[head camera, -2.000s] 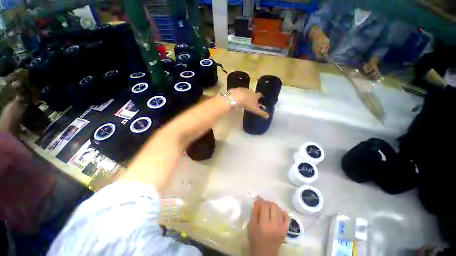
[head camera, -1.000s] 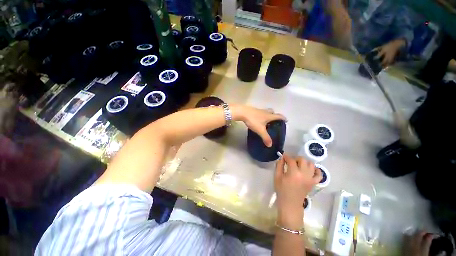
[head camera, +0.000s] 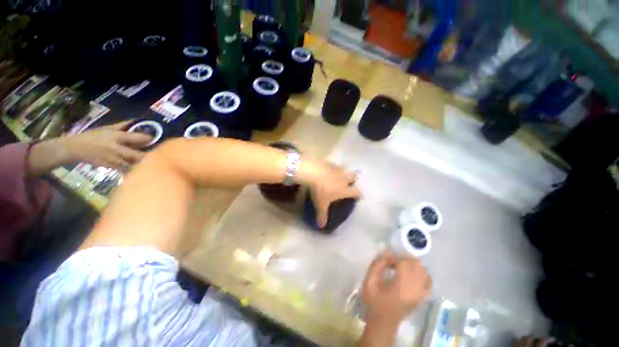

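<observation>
My left hand (head camera: pixel 327 190), with a metal watch on its wrist, grips a black fabric cylinder (head camera: pixel 332 215) from above; the cylinder stands on the sheet. My right hand (head camera: pixel 397 286), blurred, is in front and to the right of it, apart from the cylinder, fingers curled; whether it holds anything cannot be told. Two stacks of white-rimmed discs (head camera: pixel 415 240) stand just beyond my right hand, with black centres on top. Another dark cylinder (head camera: pixel 279 192) is partly hidden behind my left wrist.
Two black cylinders (head camera: pixel 379 117) stand farther back. Cylinders with white-rimmed discs (head camera: pixel 224 102) crowd the left, where another person's hand (head camera: pixel 102 146) touches one. A green post (head camera: pixel 229 41) rises there. A white block with blue markings (head camera: pixel 444 328) lies front right. Dark items fill the right edge.
My left hand and its cylinder have moved left and nearer me. My right hand has drawn away from the cylinder. Another person's hand has come in at left. Fewer disc stacks show.
</observation>
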